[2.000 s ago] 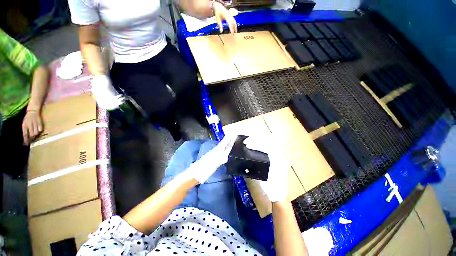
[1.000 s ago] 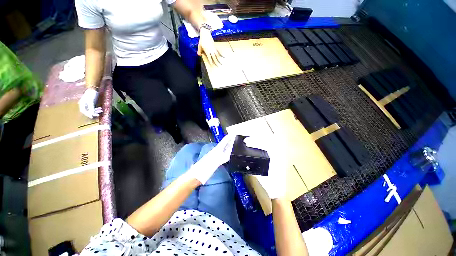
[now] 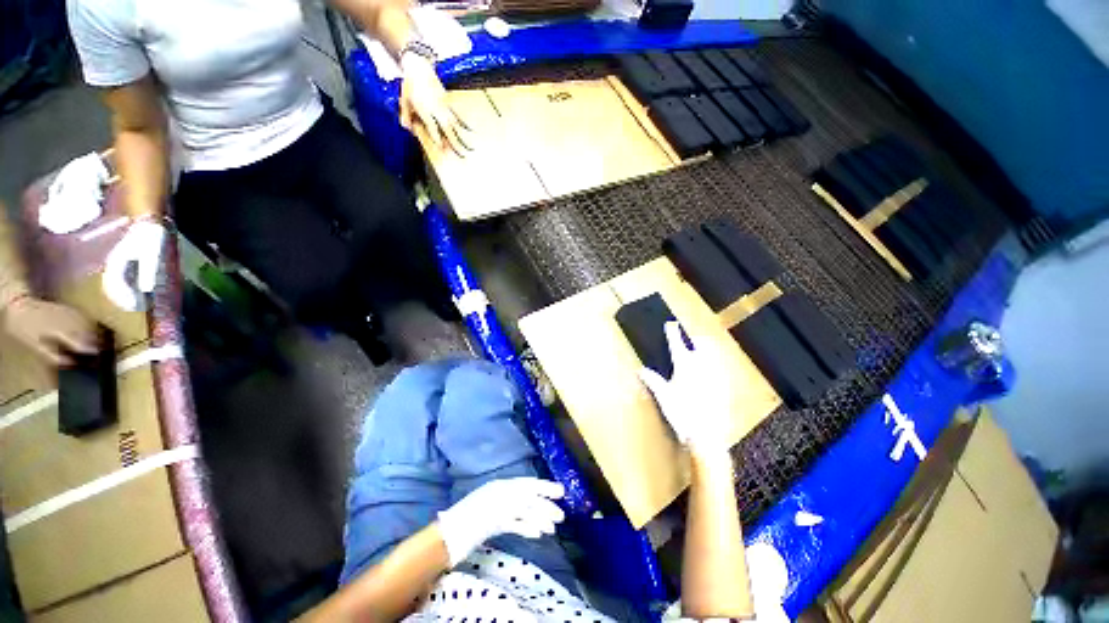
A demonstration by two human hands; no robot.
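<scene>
A matte black housing (image 3: 645, 329) lies on the tan cardboard sheet (image 3: 584, 389) in front of me. My right hand (image 3: 691, 389), in a white glove, holds it by its near end, with fingers along its right edge. My left hand (image 3: 505, 517), also gloved, is empty above my lap, near the conveyor's blue rail, its fingers loosely extended. Several black housings (image 3: 791, 353) stand in rows on the sheet's far part, with a narrow cardboard strip (image 3: 749, 304) between them.
Another cardboard sheet (image 3: 547, 140) with black housings is farther up the mesh conveyor (image 3: 584, 243); a neighbour's hand rests on it. More housings (image 3: 894, 201) lie beyond. At left, another person's hand holds a black housing (image 3: 85, 392) on the bench. Spare cardboard (image 3: 973, 523) leans at right.
The housing has gone from between both my hands down onto the cardboard, under my right hand. My left hand has let go and moved down towards my lap. The view has shifted.
</scene>
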